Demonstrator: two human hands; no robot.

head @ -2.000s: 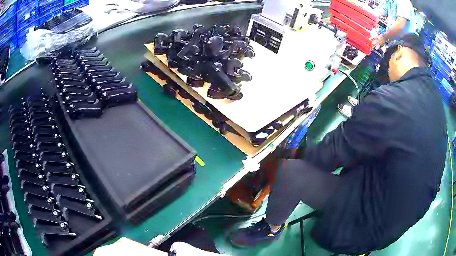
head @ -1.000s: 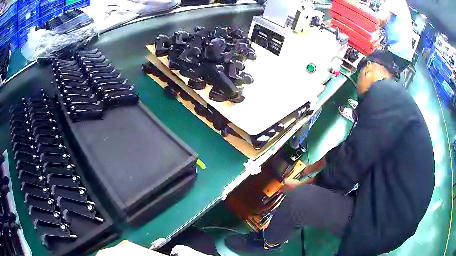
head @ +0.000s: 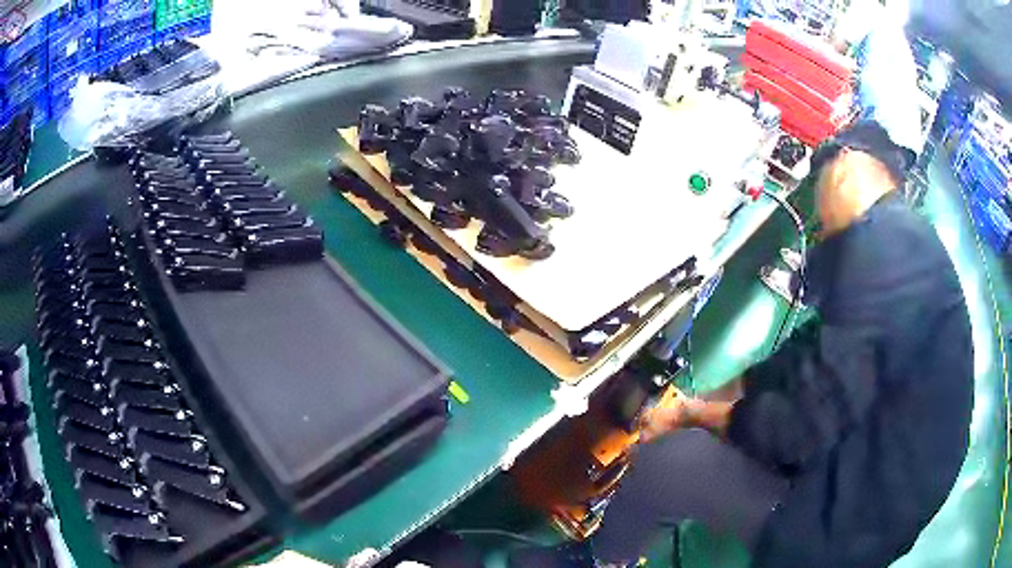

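Observation:
Black arm parts with bright dots stand in two slanted rows in a black tray (head: pixel 211 538) at the left. A second black tray (head: pixel 316 366) beside it holds two short rows of black arm parts (head: pixel 272 222) at its far end; its near part is bare. More black parts (head: pixel 17 466) lie at the left edge. Two pale slivers at the bottom edge, left of centre, may be my gloved hands, but they are almost wholly cut off. I cannot tell what they hold.
Black jointed assemblies (head: pixel 477 166) are heaped on stacked tan boards (head: pixel 555 358). Behind stands a white machine (head: pixel 605 111) with a green button. A seated person in dark clothes (head: pixel 866 366) has their hands at an orange box (head: pixel 572 472) below the bench edge. Clear plastic (head: pixel 133 105) lies back left.
The view has shifted slightly, so the bench things sit lower and further right. The pale shapes at the bottom have shrunk to slivers. The seated person has leaned down, hands now at the orange box.

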